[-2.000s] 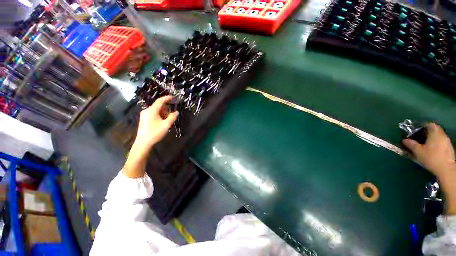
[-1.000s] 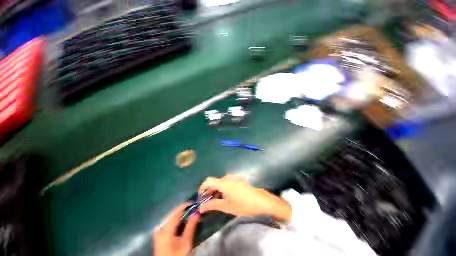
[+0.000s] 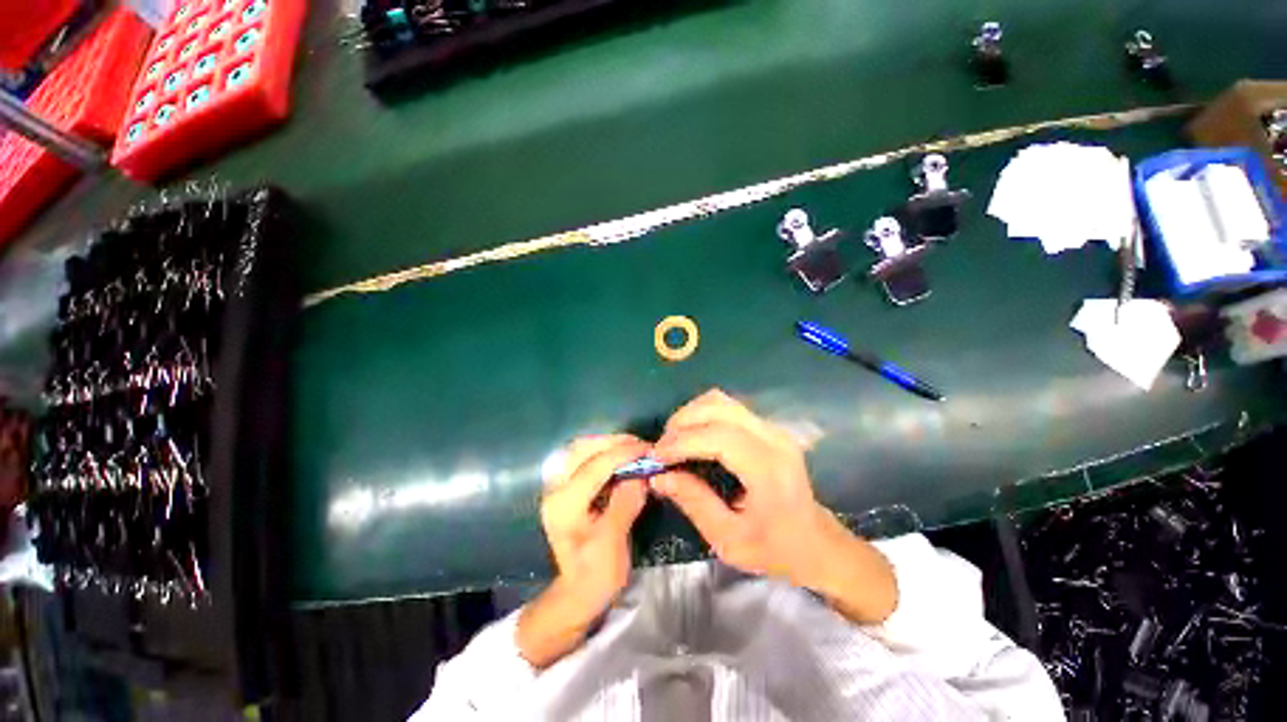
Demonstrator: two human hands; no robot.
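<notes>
A small thin part, bluish with a silvery glint, is held between the fingertips of both hands above the front part of the green bench mat. My left hand pinches its left end. My right hand holds its right end with thumb and fingers. The fingers hide most of the part, so its exact shape cannot be told. The hands nearly touch each other.
A black tray of clips stands at left, red trays at upper left. A yellow ring, blue pen, bulldog clips, white papers and blue box lie beyond. A clip bin is lower right.
The view has turned right from the left tray. My left hand has left that tray and my right hand the bulldog clip. Both hands have come together at the small part.
</notes>
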